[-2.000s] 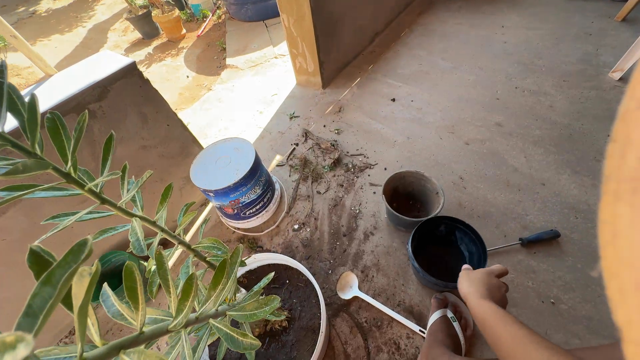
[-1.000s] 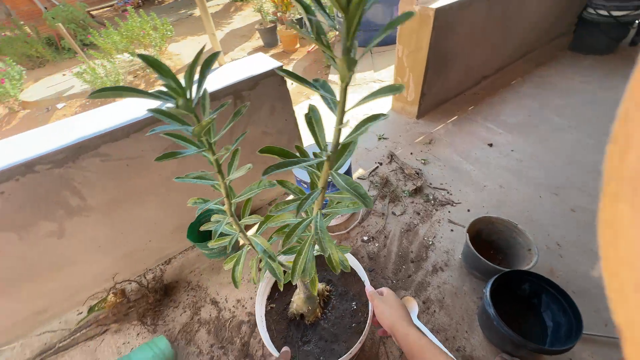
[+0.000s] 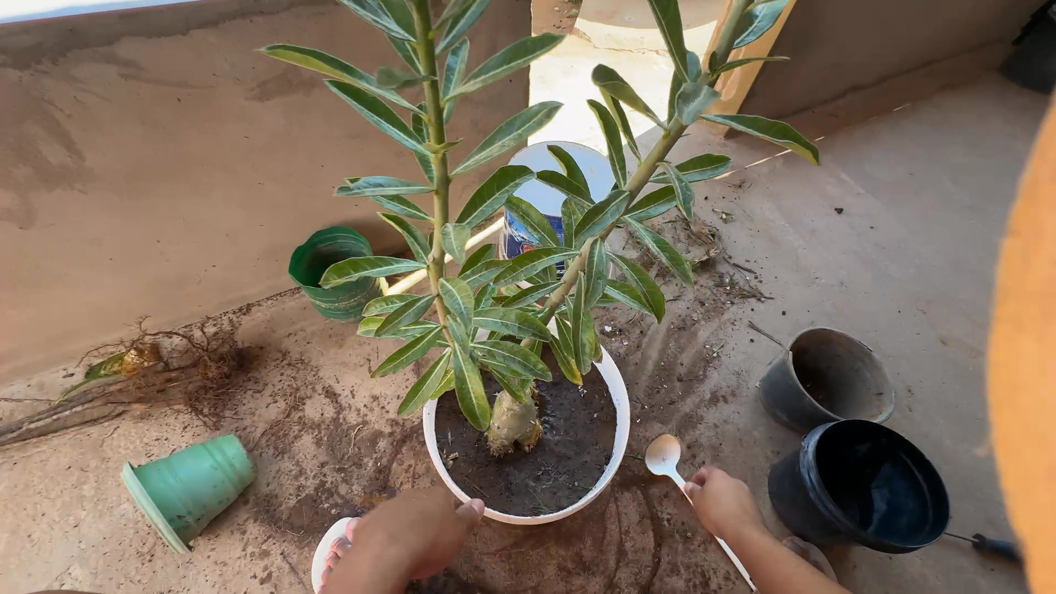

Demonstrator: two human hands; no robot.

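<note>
A leafy desert rose plant (image 3: 513,421) with a swollen base and two tall stems stands in dark soil in a round white plastic pot (image 3: 620,412). At the pot's front rim is my left hand (image 3: 421,524), its thumb against the edge; its other fingers are partly hidden. My right hand (image 3: 722,499) is to the right of the pot, fingers at the handle of a white spoon (image 3: 663,455) lying on the floor. Whether the fingers close on the handle is unclear.
Right stand a grey pot (image 3: 825,379) and a black pot (image 3: 874,487), a screwdriver (image 3: 990,544) beside it. Left lie a pale green pot (image 3: 191,488) and an uprooted plant (image 3: 148,371). Behind are a dark green pot (image 3: 334,272) and a paint bucket (image 3: 561,177).
My right hand has moved from the black pot to the white pot's rim, then right to the spoon. My left hand has come into view at the white pot. The view has shifted.
</note>
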